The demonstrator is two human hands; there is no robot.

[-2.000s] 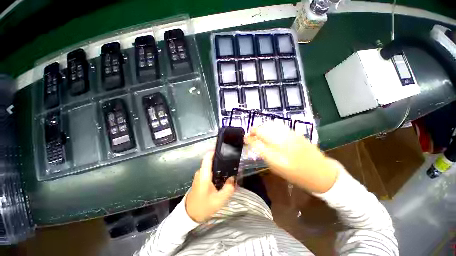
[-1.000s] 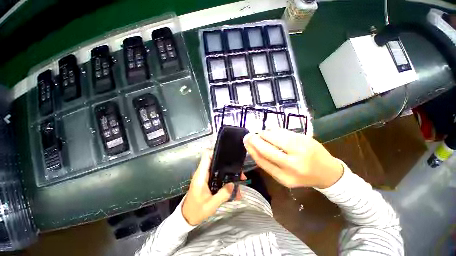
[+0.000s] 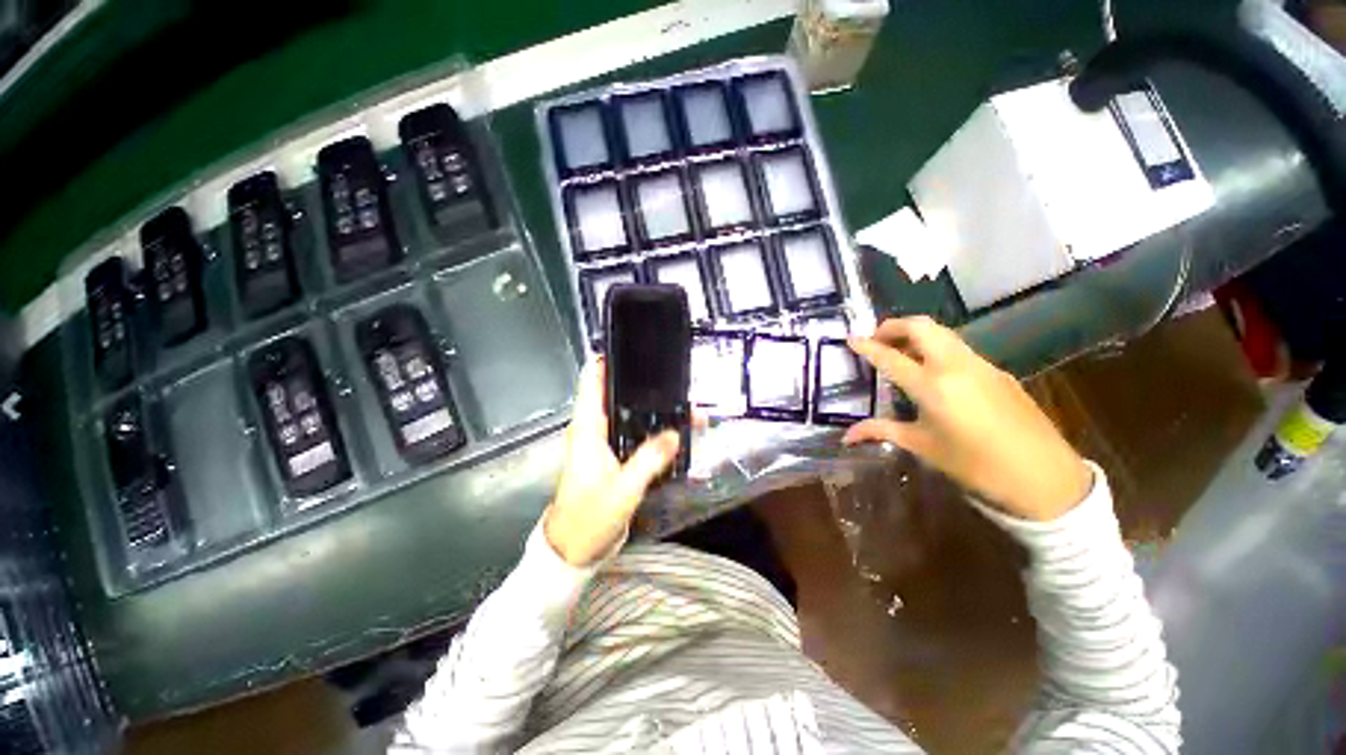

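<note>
My left hand (image 3: pixel 591 494) holds a black keypad phone (image 3: pixel 647 369) upright, screen at the top, over the near left part of the lens tray (image 3: pixel 718 192). My right hand (image 3: pixel 967 421) is at the tray's near right corner, thumb and fingers apart around the edge of a loose screen lens (image 3: pixel 843 381). Whether the fingertips grip it cannot be told. Another loose lens (image 3: pixel 777 375) lies beside it. The phone hides part of the tray's near left end.
The clear phone tray (image 3: pixel 495 317) on the left holds several black phones. A white box (image 3: pixel 1019 199) with a white scrap (image 3: pixel 903 241) beside it stands right of the lens tray. A bottle (image 3: pixel 837 42) is behind. A black hose (image 3: pixel 1225 59) curves at far right.
My right hand has moved away from the phone to the right, and its fingers have spread at the loose lens. The phone is more upright. A white scrap now shows beside the white box.
</note>
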